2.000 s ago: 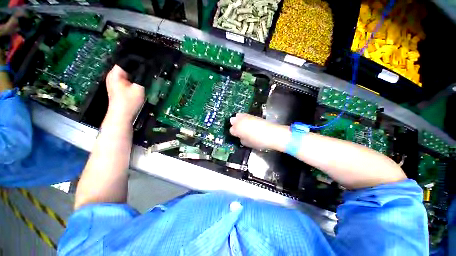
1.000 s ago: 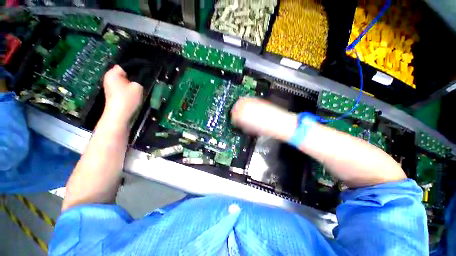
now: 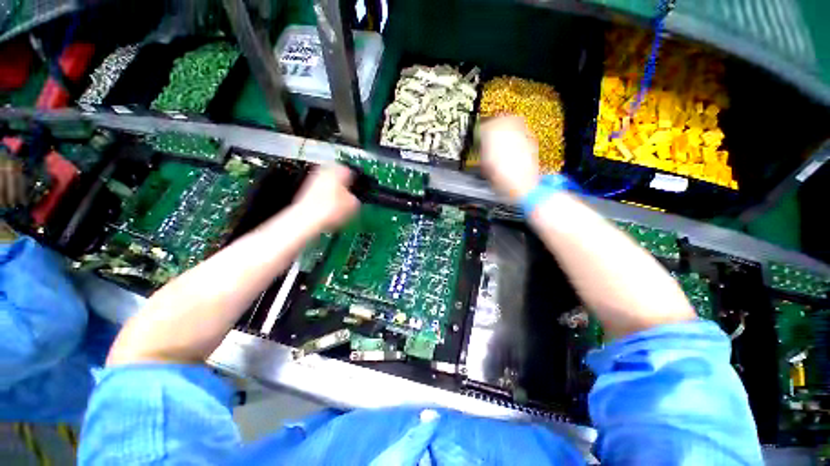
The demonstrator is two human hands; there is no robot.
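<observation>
A large green circuit board [image 3: 391, 264] lies in a black pallet [image 3: 291, 314] in front of me, with rows of small silvery parts. A narrow green board [image 3: 387, 173] sits at its far edge. My left hand [image 3: 329, 196] is over the left far corner of the pallet; its fingertips look dark, and whether it holds something is hidden. My right hand [image 3: 510, 150] is blurred, at the left side of the bin of small yellow components [image 3: 537, 105]; its fingertips are not clear enough to show a part.
Pale components [image 3: 428, 114] and large yellow components [image 3: 660, 114] are in bins either side. Green components [image 3: 196, 77], a clear plastic box [image 3: 328, 59] and metal uprights stand farther left. Conveyor rails [image 3: 364, 387] run across. Another board [image 3: 177, 214] and a neighbour's blue sleeve [image 3: 41, 300] are left.
My right hand has moved from the board up to the small yellow components. My left hand has moved right and away from me. The view has tilted up, showing more bins.
</observation>
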